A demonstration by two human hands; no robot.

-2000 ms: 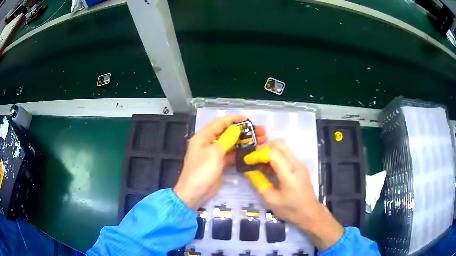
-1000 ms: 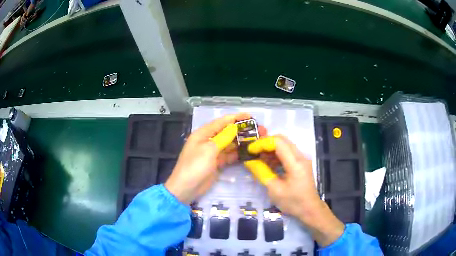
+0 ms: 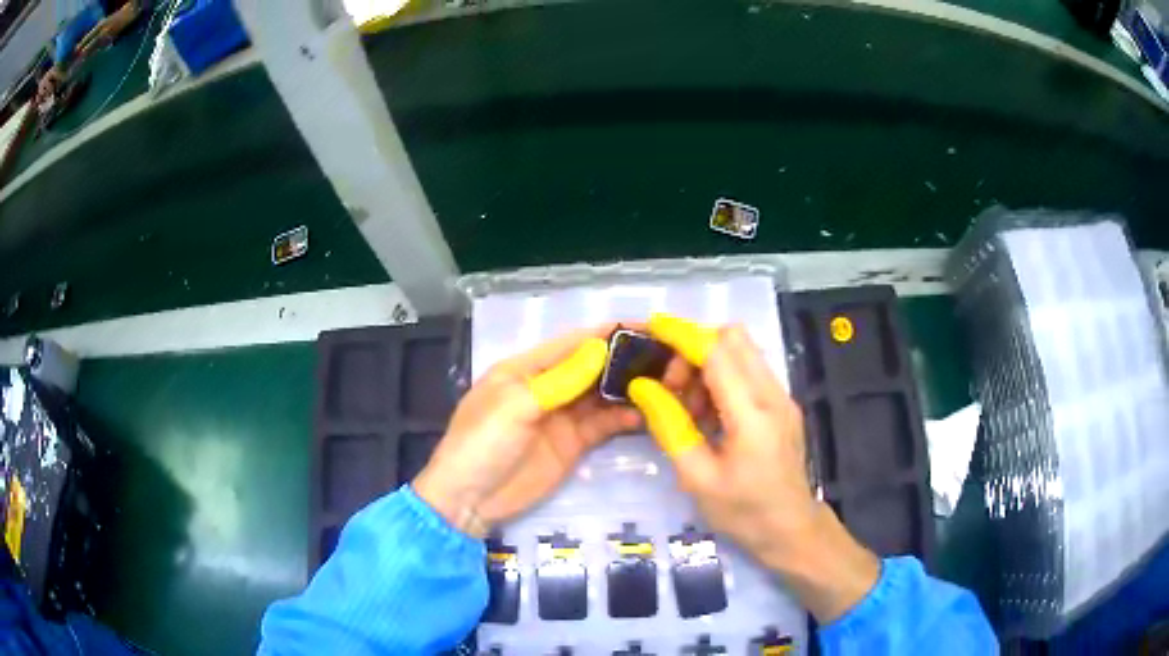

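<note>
My left hand (image 3: 519, 417), with a yellow finger cot on the thumb, holds a silver-rimmed watch housing (image 3: 609, 367) over the blister tray. The black display module (image 3: 637, 359) now lies over the housing's opening. My right hand (image 3: 731, 429), with yellow cots on thumb and finger, touches the display's top and lower edges. The housing's inside is hidden. Below the hands, the blister tray (image 3: 513, 308) holds a row of black display modules (image 3: 631, 587) with gold-yellow tabs.
Black foam tray (image 3: 882, 372) beneath, with a yellow round sticker (image 3: 841, 329). A white scrap (image 3: 950, 455) and stacked blister trays (image 3: 1090, 410) stand right. Behind are the green belt (image 3: 577, 154), two nearer loose housings (image 3: 735, 218) and an upright post (image 3: 340, 141). A dark box-like object (image 3: 45, 493) is at left.
The display, earlier below the open housing with the inside showing, now covers the housing. My right hand's finger has moved up to its top edge. The view has shifted and tilted slightly.
</note>
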